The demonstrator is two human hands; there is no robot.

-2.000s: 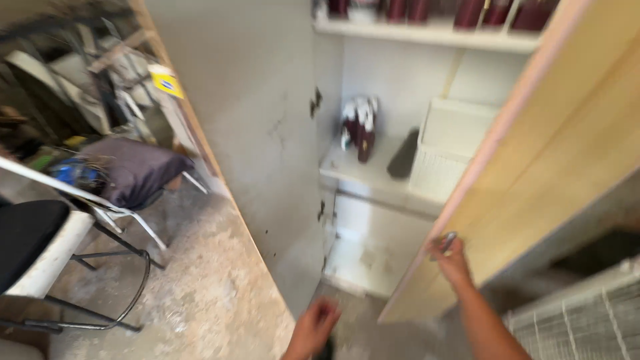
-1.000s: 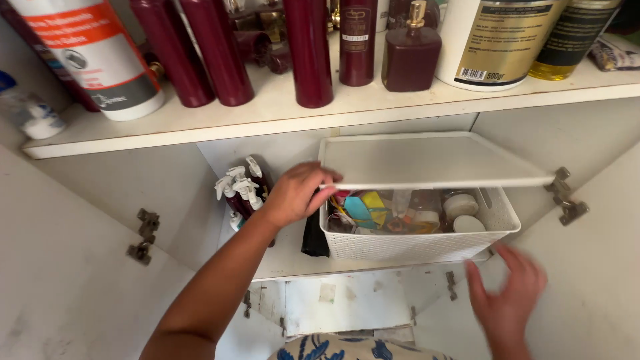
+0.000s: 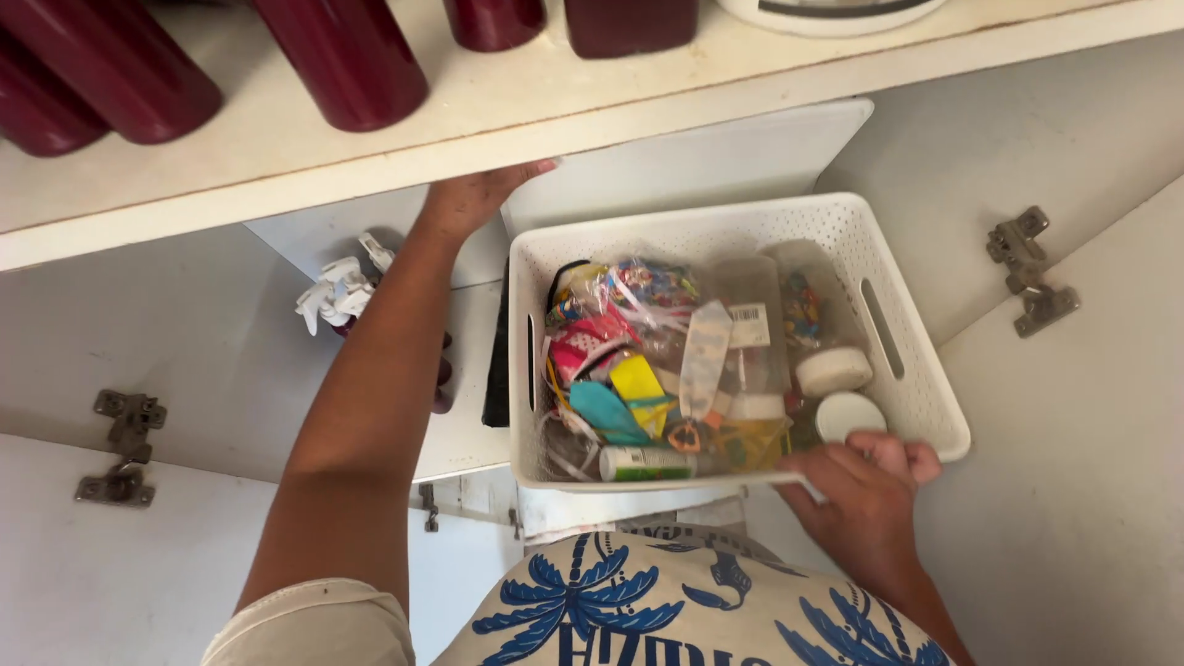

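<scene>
A white perforated plastic basket (image 3: 546, 467) juts over the front of the lower shelf, holding plastic-wrapped colourful items, several jars and a small tube. My right hand (image 3: 856, 486) grips its front rim near the right corner. Behind the basket, the white lid (image 3: 703, 171) leans tilted up under the upper shelf. My left hand (image 3: 481, 199) is at the lid's left side, fingers partly hidden by the upper shelf's edge; its grip cannot be made out. Left of my forearm are bottles with white trigger sprayers (image 3: 342, 291).
The upper shelf (image 3: 370, 162) crosses above the basket and bears dark red bottles (image 3: 342, 65). Metal hinges (image 3: 1031, 268) stick out on both sides of the cabinet. Something black (image 3: 498, 370) stands against the basket's left side.
The lid, lying over the basket a second ago, is now tilted up behind it. My right hand has come onto the front rim. Two seconds ago it was on the cabinet door. The view has moved closer.
</scene>
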